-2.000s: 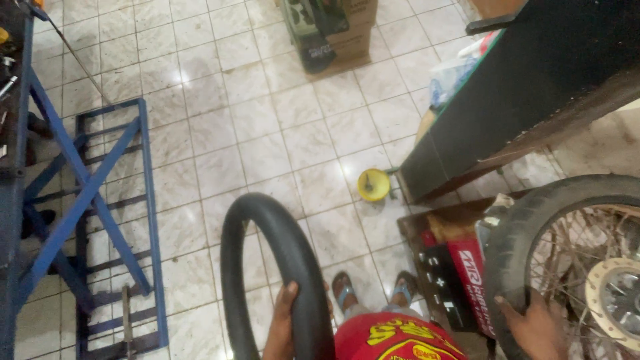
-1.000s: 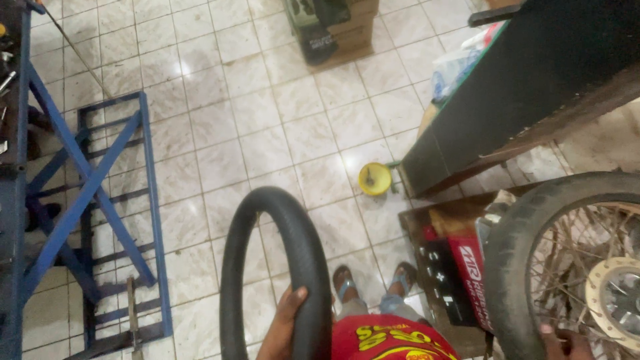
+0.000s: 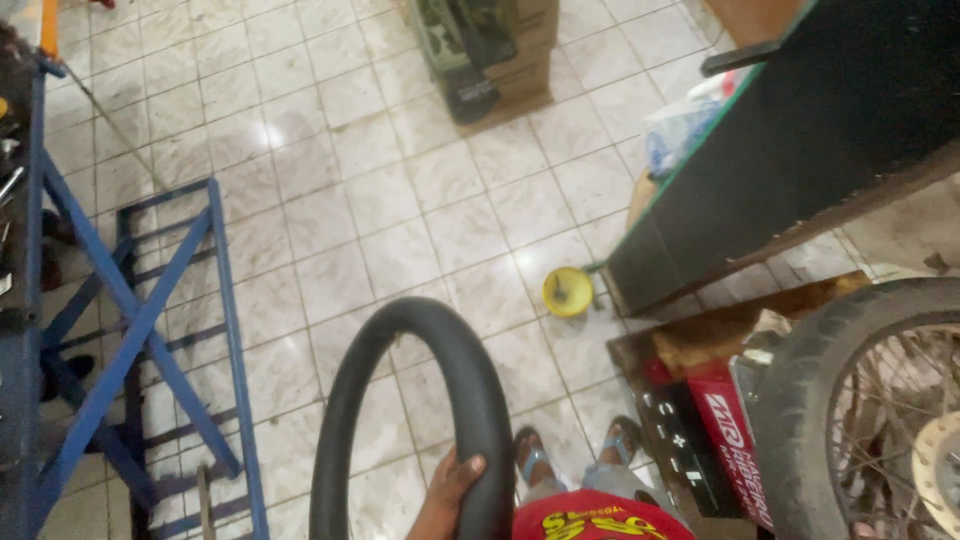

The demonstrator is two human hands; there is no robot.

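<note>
My left hand [image 3: 454, 487] grips the right side of a black rubber inner tube [image 3: 480, 397], its thumb lying across the surface. The tube looks inflated and forms an upright loop; its lower end is cut off by the frame. At the lower right stands a spoked motorcycle wheel [image 3: 787, 420] with a worn tire and a pale drilled brake disc [image 3: 937, 472]. Of my right hand [image 3: 864, 531] only a fingertip shows at the bottom edge by the spokes; the rest is out of view.
A blue metal scissor frame [image 3: 142, 315] stands at the left. A yellow bowl [image 3: 568, 292] lies on the tiled floor beside a dark panel [image 3: 750, 172]. A cardboard box [image 3: 525, 67] is at the top. A red box [image 3: 724, 427] bearing writing lies left of the wheel.
My right hand has moved down from the tire, past the rim and spokes, to the bottom edge of the frame. My left hand keeps its grip on the inner tube.
</note>
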